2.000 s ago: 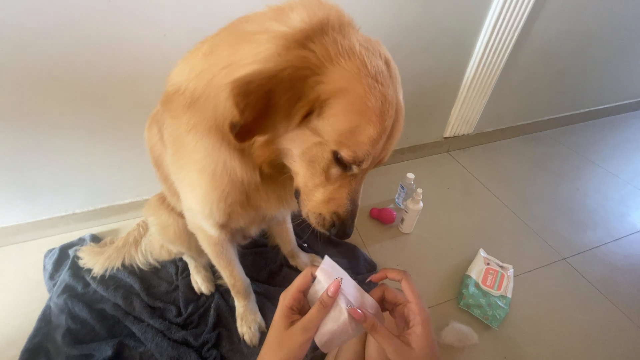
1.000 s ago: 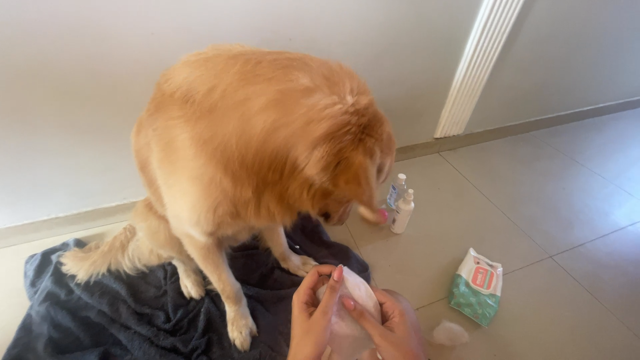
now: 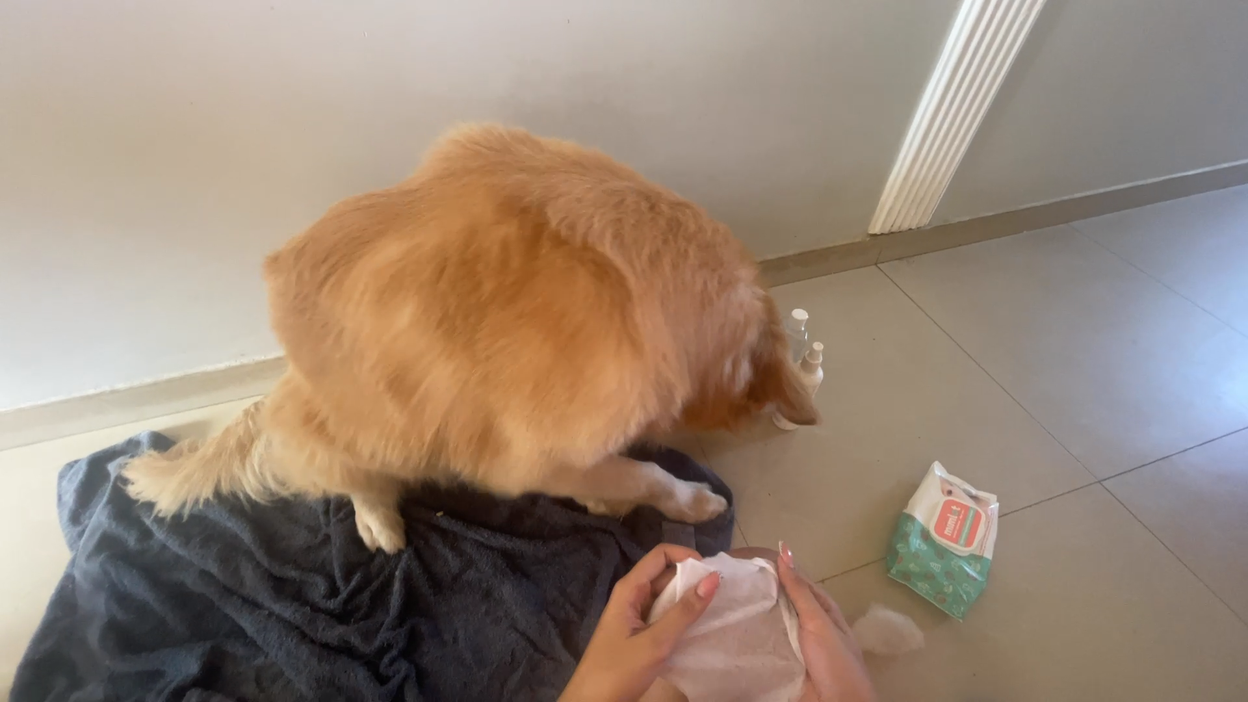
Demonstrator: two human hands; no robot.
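Between my two hands is a white wipe (image 3: 731,624), spread out near the bottom of the view. My left hand (image 3: 639,629) pinches its left side, thumb on top, and my right hand (image 3: 824,639) holds its right edge. Beyond them a golden-coated dog (image 3: 507,312) leans its head down to the right, its face hidden. The dog's paws rest on a dark blue towel (image 3: 487,595). To the right of my hands lies a wipes packet (image 3: 944,541), white and green with a red label, and a white tuft (image 3: 887,631) near it.
Two small bottles, a clear one (image 3: 798,336) and a white one (image 3: 812,363), stand beside the dog's head, partly hidden by it. A wall (image 3: 195,195) with a baseboard (image 3: 146,395) runs behind the dog. Grey floor tiles (image 3: 1053,390) extend to the right.
The dog has swung its head down and to the right, toward the bottles. The pink object seen earlier beside them is now out of sight. The wipe is spread wider between my hands.
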